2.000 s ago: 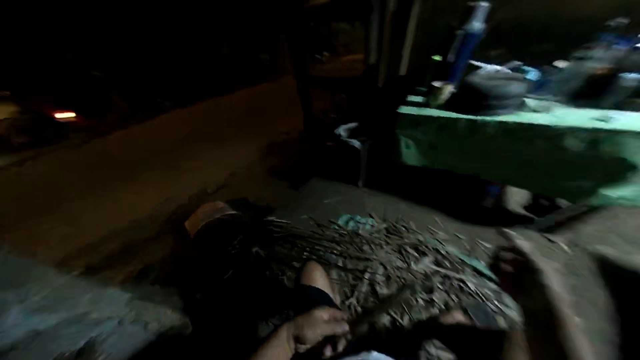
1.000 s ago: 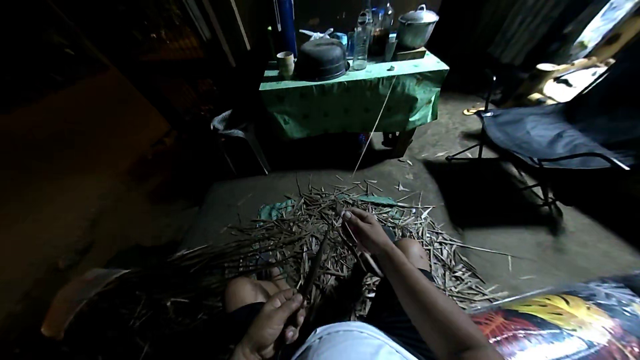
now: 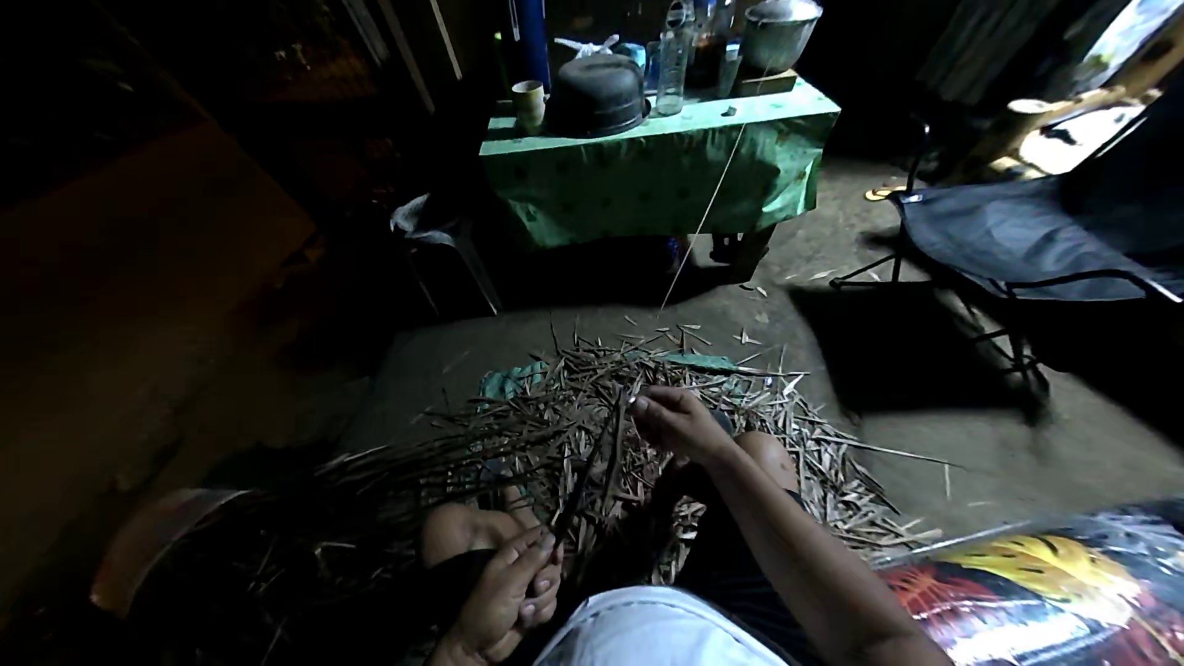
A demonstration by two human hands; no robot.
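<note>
My left hand, low in the view, is closed around the lower end of a long dark strip of plant material that slants up between my knees. Farther out, my right hand pinches near the strip's upper end, where a small pale spot shows at the fingertips. Whether that hand also holds a tool is hard to tell in the dim light. Below and around both hands lies a heap of dry stalks and split pieces, with bits of green sheet showing at its far edge.
Beyond the heap stands a table with a green cloth, bearing a dark basin, a cup, a glass bottle and a lidded pot. A folding chair stands right. A shiny patterned package lies lower right.
The view has swung strongly to the right since two seconds ago. Over the last second my right hand stays near the strip's upper end and my left hand keeps its hold.
</note>
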